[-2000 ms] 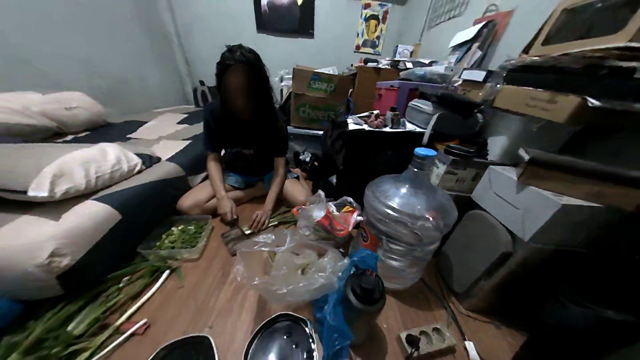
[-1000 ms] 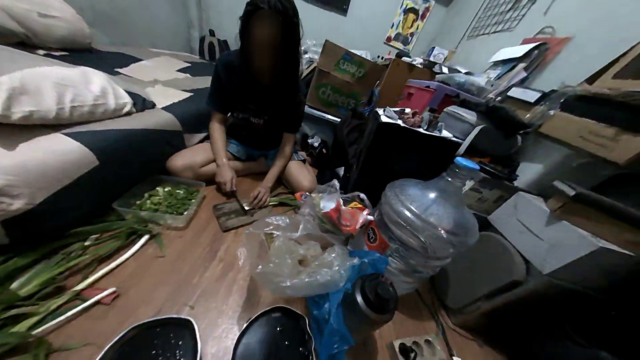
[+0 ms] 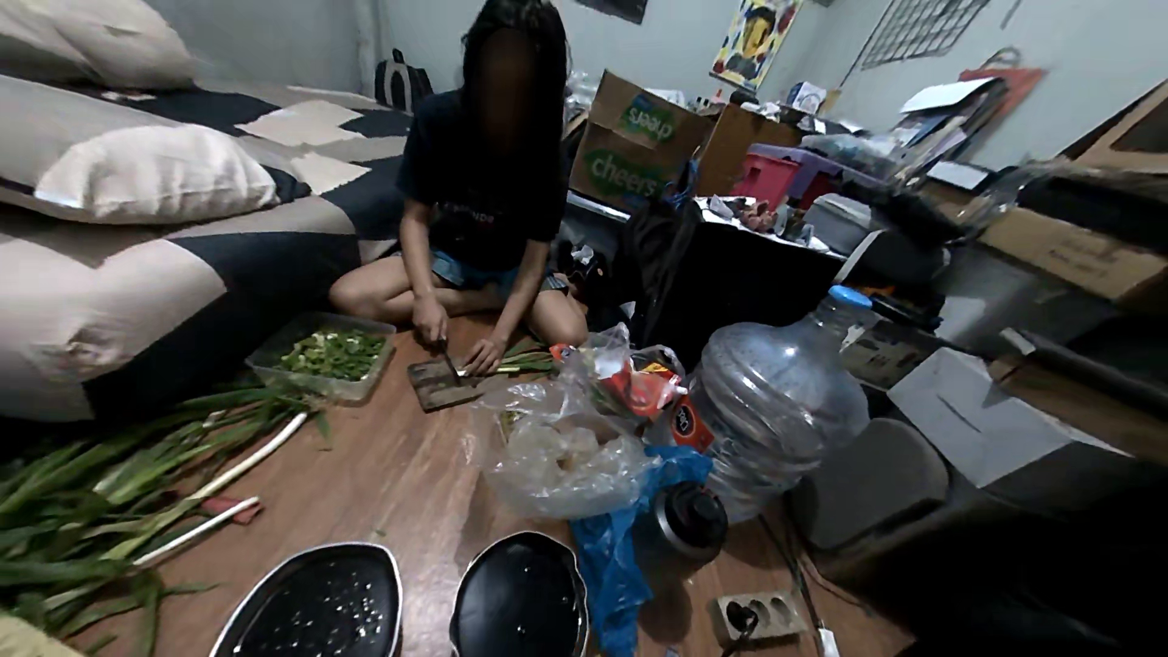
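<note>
Neither of my hands shows in the head view. Two black trays or plates with pale rims, the left one [image 3: 315, 602] specked with bits and the right one [image 3: 520, 598] beside it, lie on the wooden floor at the bottom. Long leafy green stalks [image 3: 119, 484] with white stems spread over the floor at left. Farther off, another person [image 3: 484, 182] sits cross-legged, one hand on a knife [image 3: 449, 359] and the other on green stalks over a wooden board [image 3: 443, 385]. A clear plastic container [image 3: 370, 388] of chopped greens stands left of the board.
Clear plastic bags [image 3: 566, 465], a blue plastic bag [image 3: 607, 566], a dark lidded bottle [image 3: 689, 525] and a large clear water jug [image 3: 776, 401] stand right of centre. A power strip [image 3: 757, 616] with a plug and cords lies at lower right. A bed [image 3: 301, 228] borders the left; boxes crowd the right.
The view has shifted, bringing the seated person and the two black trays or plates more fully into the frame. The person keeps both hands at the board.
</note>
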